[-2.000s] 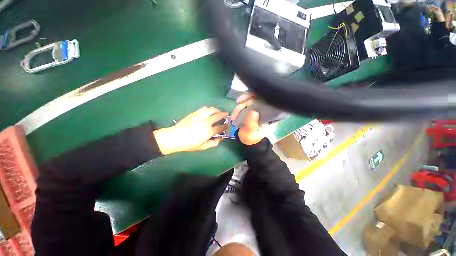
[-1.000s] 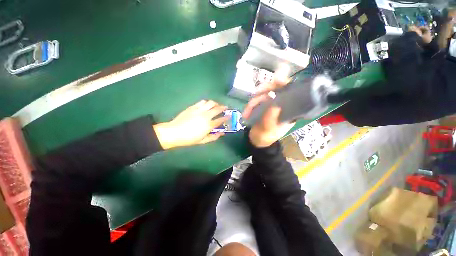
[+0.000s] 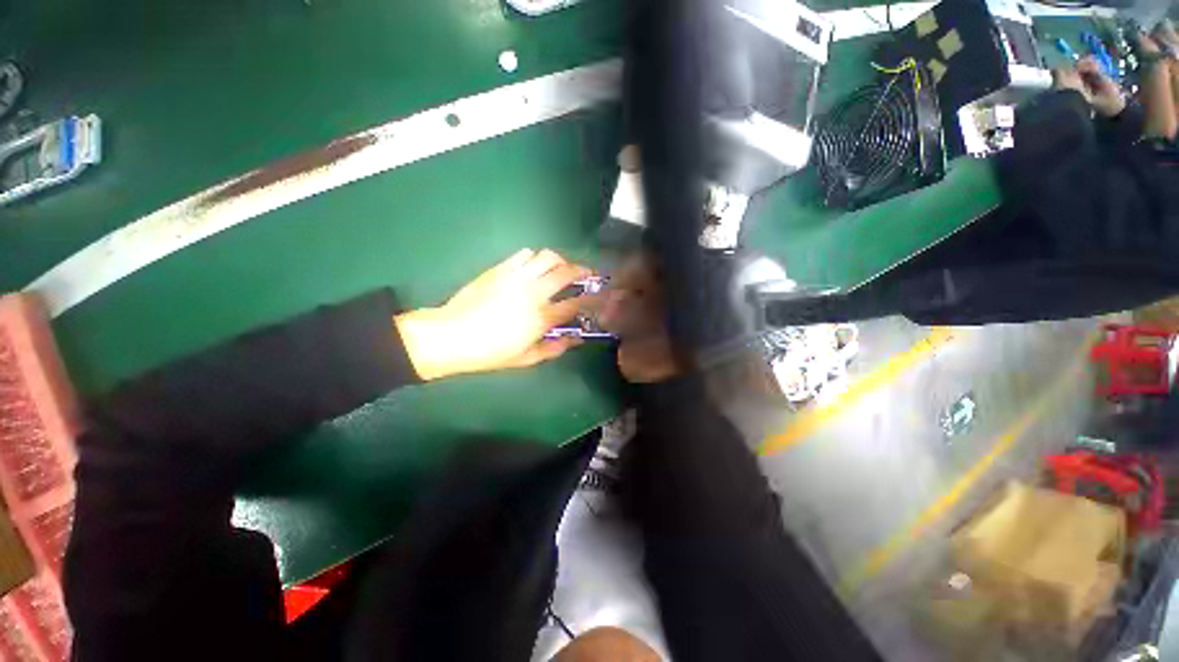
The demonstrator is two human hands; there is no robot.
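Observation:
My left hand [image 3: 489, 321] lies on the green bench with its fingertips on a small loop-shaped workpiece [image 3: 578, 334], pressing it down. My right hand [image 3: 637, 317] is at the workpiece's right end, blurred and partly behind a dark cord [image 3: 666, 155] that sweeps down across the view. The grey body of the electric screwdriver [image 3: 724, 317] shows blurred beside the right hand, in its grip. The bit and the workpiece's end block are hidden by the right hand.
A screw feeder [image 3: 765, 97] stands beyond the right hand, beside a round black fan [image 3: 869, 140]. Another loop [image 3: 52, 158] lies far left, a pale disc [image 3: 507, 61] at the back. A salmon crate [image 3: 36, 440] is at left. A neighbour's dark sleeve [image 3: 1060, 220] reaches in at right.
My right hand and the screwdriver have moved left onto the workpiece's end since one second ago. The cord has swung back across the view. My left hand has stayed almost in place.

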